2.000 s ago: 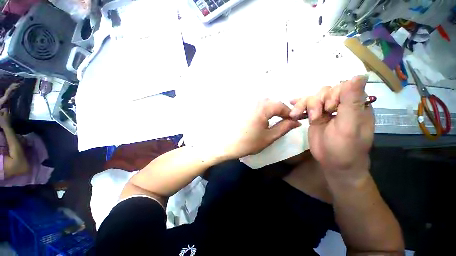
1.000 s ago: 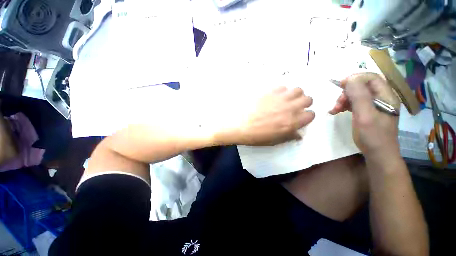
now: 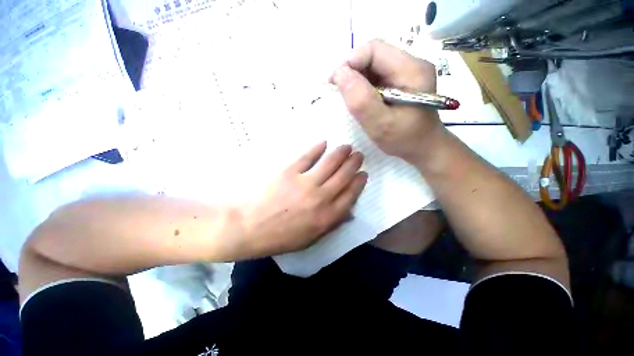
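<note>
My right hand (image 3: 393, 101) grips a ballpoint pen (image 3: 417, 99) with a silver barrel and dark red end. The pen's tip is hidden by my fingers, over the upper part of the paper. My left hand (image 3: 313, 198) lies flat, palm down, on the lined paper (image 3: 396, 186), its fingers a little apart and holding nothing. The paper has faint rules, and its lower corner overhangs the table edge. Its upper part is overexposed, with a few small dark marks near the pen hand.
Printed forms (image 3: 52, 49) lie at left, a dark-cornered flat object (image 3: 130, 55) under papers. A sewing machine (image 3: 514, 21) stands upper right. Scissors (image 3: 562, 174), a tan strip (image 3: 495, 94) and a ruler strip (image 3: 518, 178) lie at right. A crumpled white cloth or bag (image 3: 182, 292) is below.
Two seconds ago both hands were at the pen. The right hand now holds it in a writing grip over the paper; the left lies on the paper. The view has shifted closer to the papers.
</note>
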